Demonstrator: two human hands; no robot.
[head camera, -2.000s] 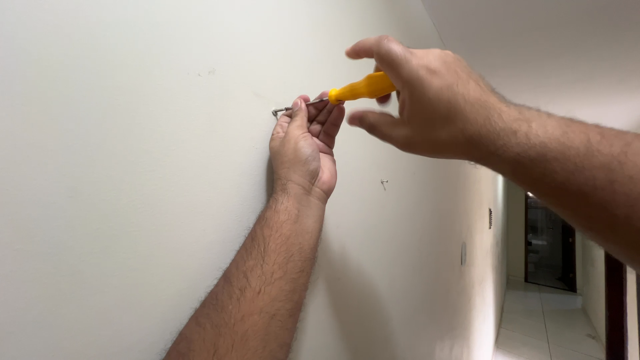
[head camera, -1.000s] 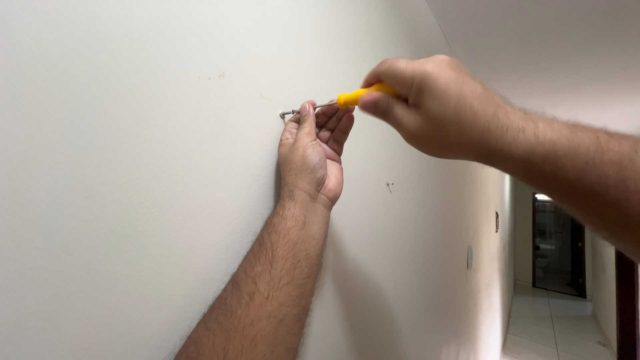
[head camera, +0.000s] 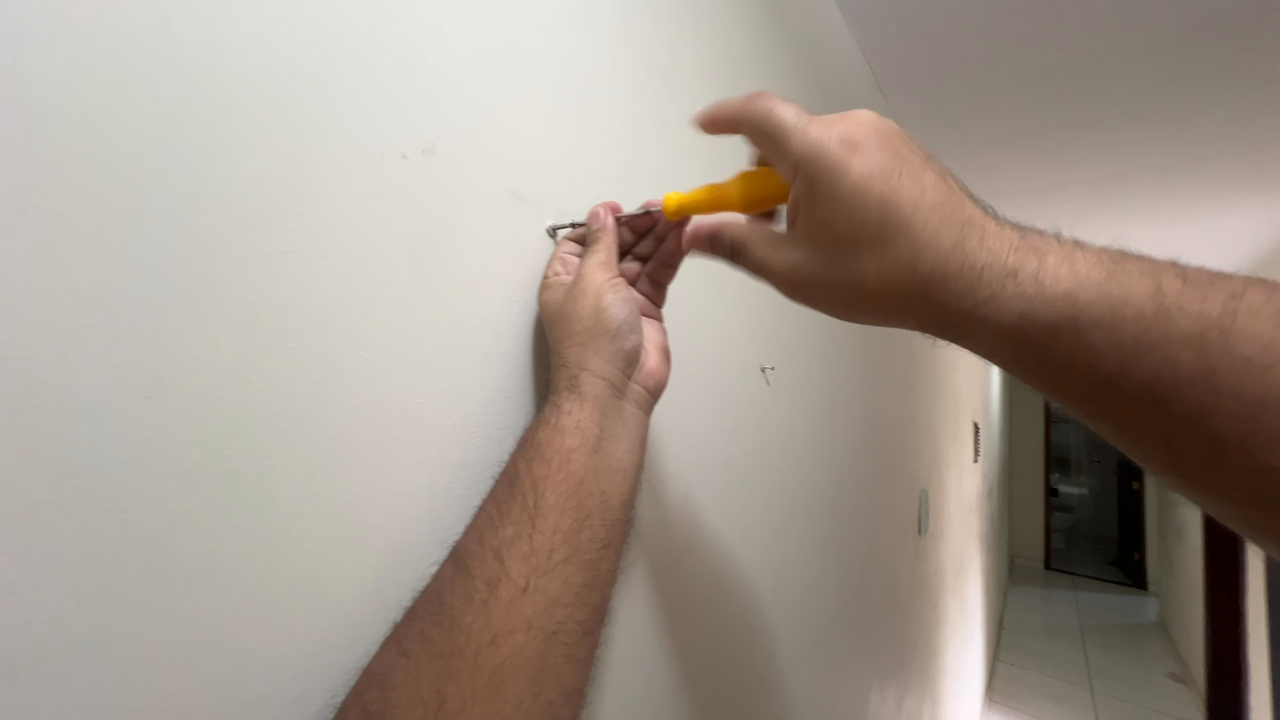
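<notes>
A screwdriver with a yellow handle (head camera: 728, 194) points left toward the white wall (head camera: 300, 400). Its thin metal shaft runs between the thumb and fingers of my left hand (head camera: 600, 300), which pinch it near a small metal screw (head camera: 563, 229) at the wall. My right hand (head camera: 850, 215) is around the back end of the handle, slightly blurred, with thumb and index finger spread off it; the other fingers are mostly hidden behind the handle. Where the tip meets the screw is hidden by my left fingers.
Another small screw or nail (head camera: 767, 371) sticks out of the wall, lower right of my left hand. Farther along are an oval plate (head camera: 923, 512) and a small dark grille (head camera: 977, 442). A tiled hallway floor (head camera: 1060, 630) leads to a doorway (head camera: 1095, 500).
One second ago my right fingers were closed around the yellow handle; now the thumb and index finger are spread away from it. My left hand keeps its pinch by the screw.
</notes>
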